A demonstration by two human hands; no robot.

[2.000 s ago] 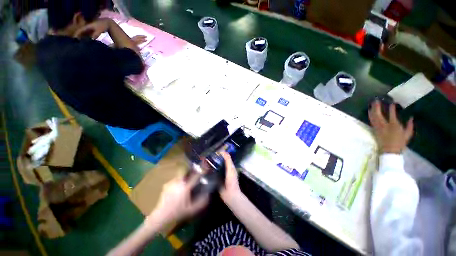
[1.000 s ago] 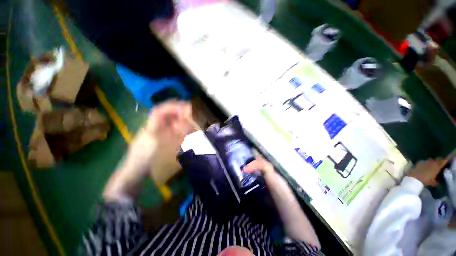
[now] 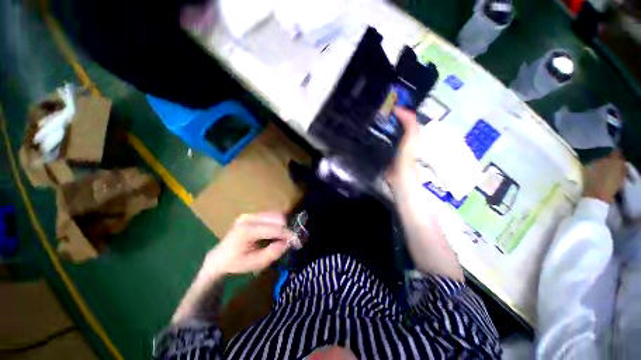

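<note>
A glossy black open carton (image 3: 358,102) with raised, angular flaps is over the near edge of the bench. A blue part or printed graphic (image 3: 398,98) with a small yellowish patch shows in it. My right hand (image 3: 406,144) grips the carton's right side, thumb near the blue part; its other fingers are hidden. My left hand (image 3: 256,242) is apart from the carton, at lower left in front of my body. Its fingertips pinch a small, shiny, crumpled-looking piece (image 3: 300,228), too small to identify.
The white bench (image 3: 523,281) bears a blue label sheet (image 3: 482,138) and a dark frame outline (image 3: 497,188). Bagged units (image 3: 545,74) stand on the green belt. A person's white sleeve (image 3: 576,260) is at right. A blue stool (image 3: 228,130) and cardboard (image 3: 105,207) are on the floor.
The black carton has moved up over the bench with my right hand. My left hand has moved down, away from the carton; the white piece beside the carton no longer shows.
</note>
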